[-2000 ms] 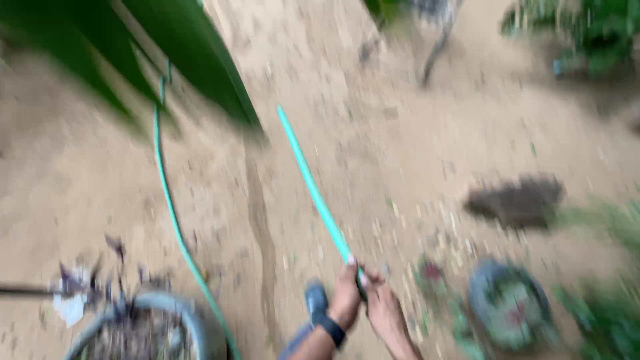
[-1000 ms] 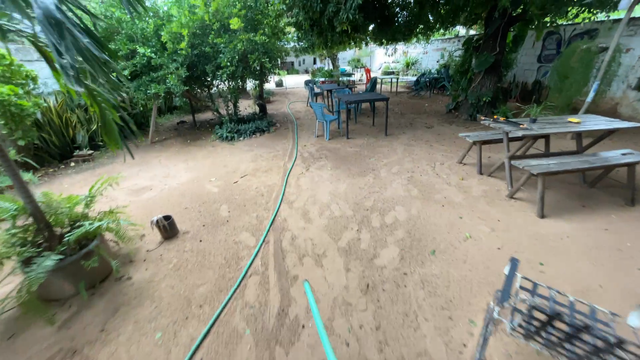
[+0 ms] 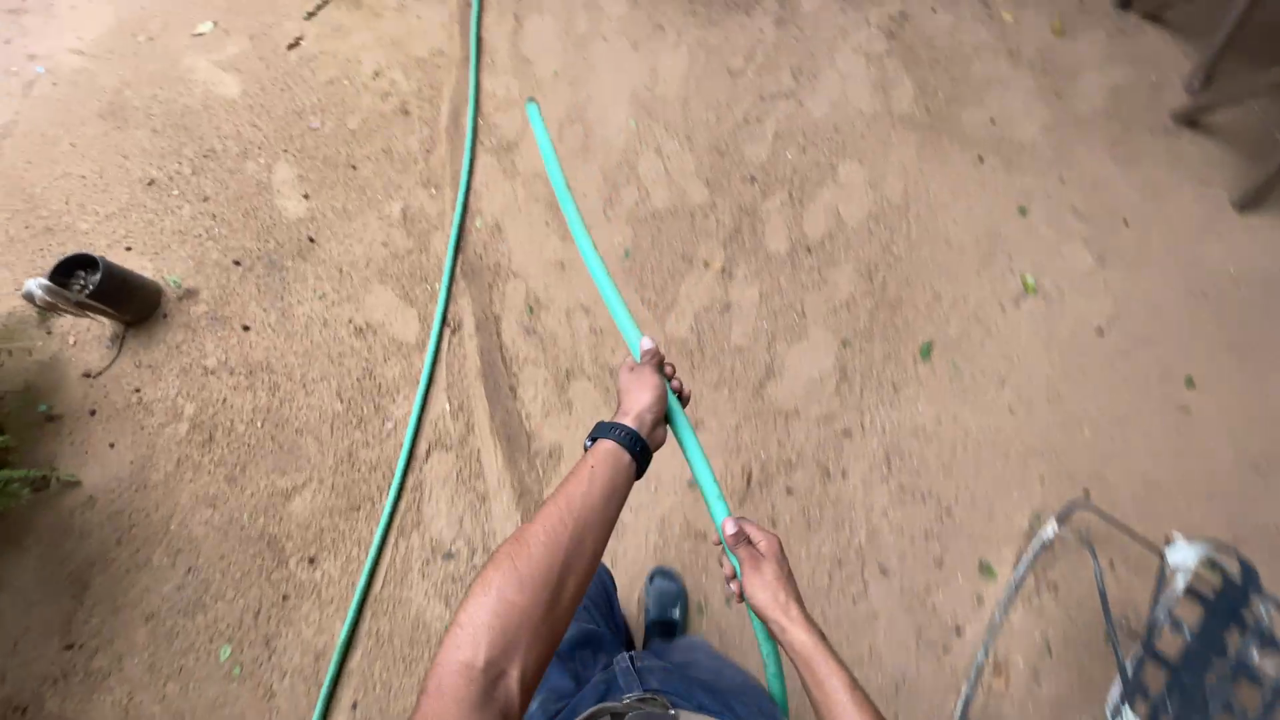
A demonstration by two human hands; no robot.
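Note:
A green garden hose runs diagonally in front of me, its free end pointing away at the upper middle. My left hand, with a dark band on its wrist, is closed around it partway along. Lower down and to the right, my right hand grips the same hose, thumb on top. Past that hand the hose drops toward my waist and out of view. A second length of green hose lies on the bare soil to the left, touching neither hand.
A dark cylindrical container lies tilted on the ground at the left. At the lower right stands a metal-framed item with a lattice surface. Dark legs of furniture show at the upper right. Fern-like leaves edge in at the left.
The view has swung down from the yard with its tables to the ground at my feet. Two seconds ago my hands were close together on the hose; now they are farther apart along it.

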